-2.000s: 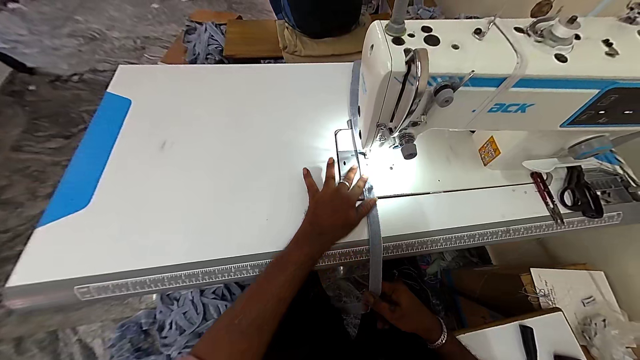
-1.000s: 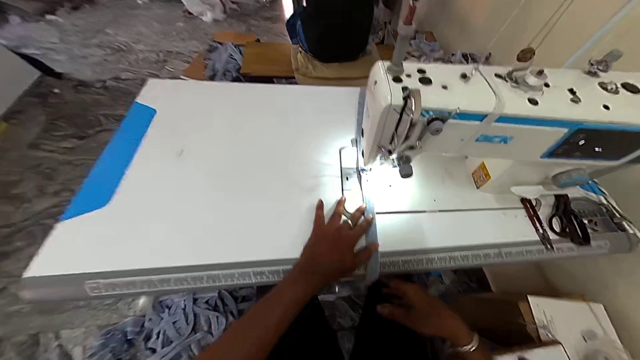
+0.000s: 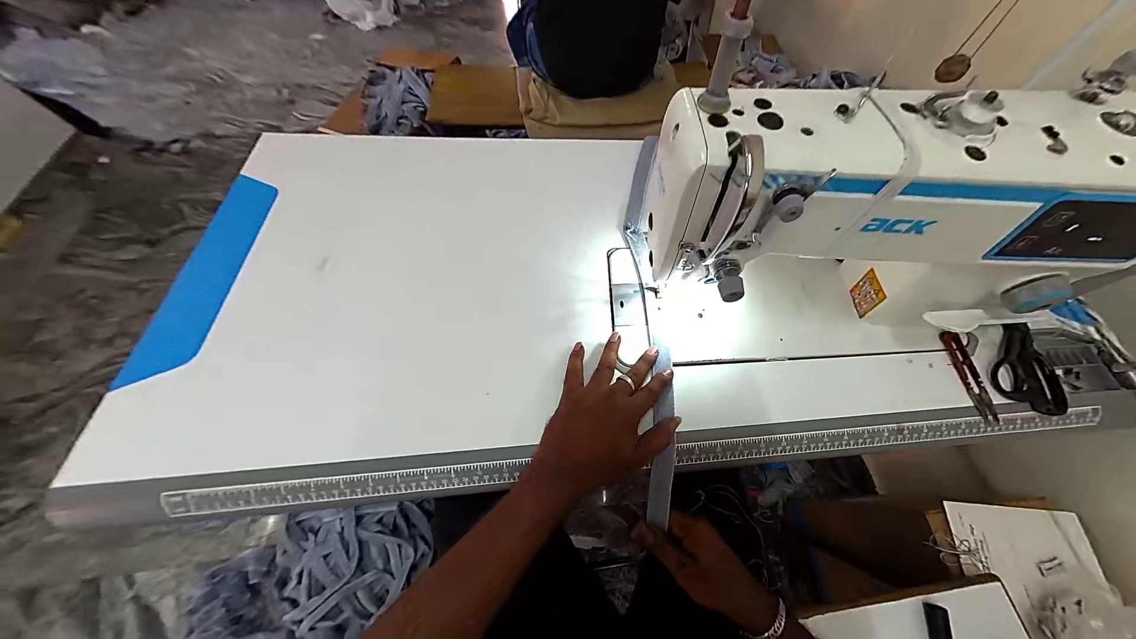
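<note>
A narrow grey-blue fabric strip (image 3: 663,444) runs over the table's front edge, up past the needle area of a white Jack sewing machine (image 3: 799,213) and on along the left of its head. My left hand (image 3: 612,413) lies on the white table with fingers spread, its fingertips and thumb touching the strip just in front of the lit presser foot area. Below the table edge, my right hand (image 3: 697,559) pinches the strip's lower part between thumb and fingers. The needle itself is hard to make out in the glare.
Black scissors (image 3: 1028,371) and red-handled thread snips (image 3: 969,374) lie at the table's right. A measuring scale (image 3: 355,484) runs along the front edge. Grey-blue strips (image 3: 346,568) are heaped below. Beyond the table sits a person (image 3: 596,53), in part visible.
The view has shifted a little. My left hand stays over the strip near the machine, and my right hand remains below the table edge. More of the strip above my right hand shows than one second ago.
</note>
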